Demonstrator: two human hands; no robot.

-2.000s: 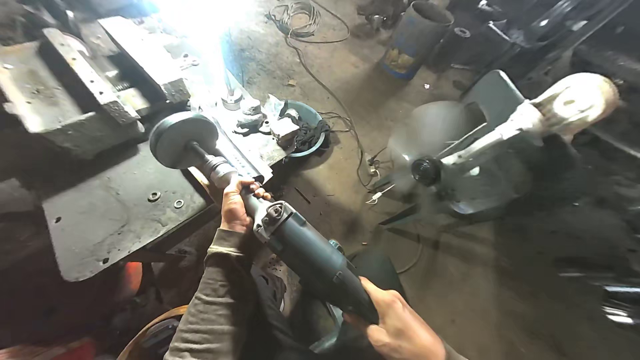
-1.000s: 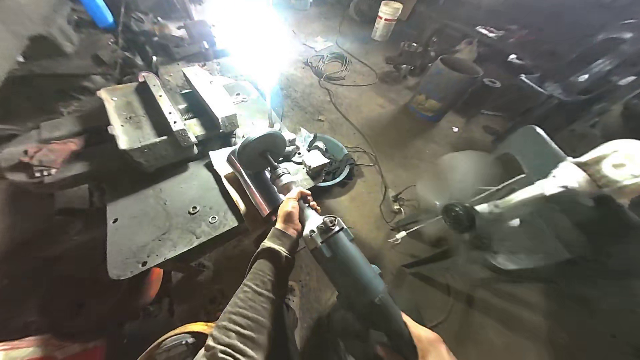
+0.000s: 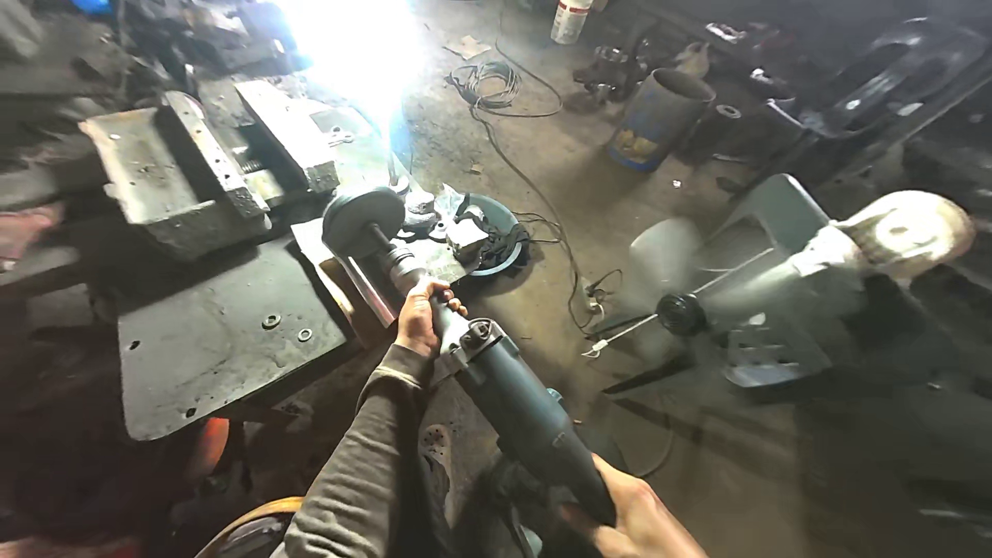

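My left hand (image 3: 424, 314) is closed around the metal neck of a long straight grinder (image 3: 521, 403) with a dark body. My right hand (image 3: 639, 515) grips its rear end at the lower right. A round grinding disc (image 3: 364, 219) on the tool's spindle is at the upper left of the tool, over a shiny metal cylinder or bar (image 3: 364, 287) that it partly hides. Left of the disc, a heavy machine vise (image 3: 174, 225) stands behind a flat metal plate (image 3: 225, 341) with two washers (image 3: 270, 321) on it.
A blue basin (image 3: 508, 225) holding dark cable or scrap sits beyond the disc. At the right stands a fan (image 3: 680, 314) with blurred blades. Cables (image 3: 535, 190) run over the floor near a rusty metal drum (image 3: 659, 120). A very bright light glares at the top.
Between two seconds ago and one second ago, the grinder's disc moved from above the plate's edge to the shiny metal piece. Both hands have stayed on the grinder. The view has shifted.
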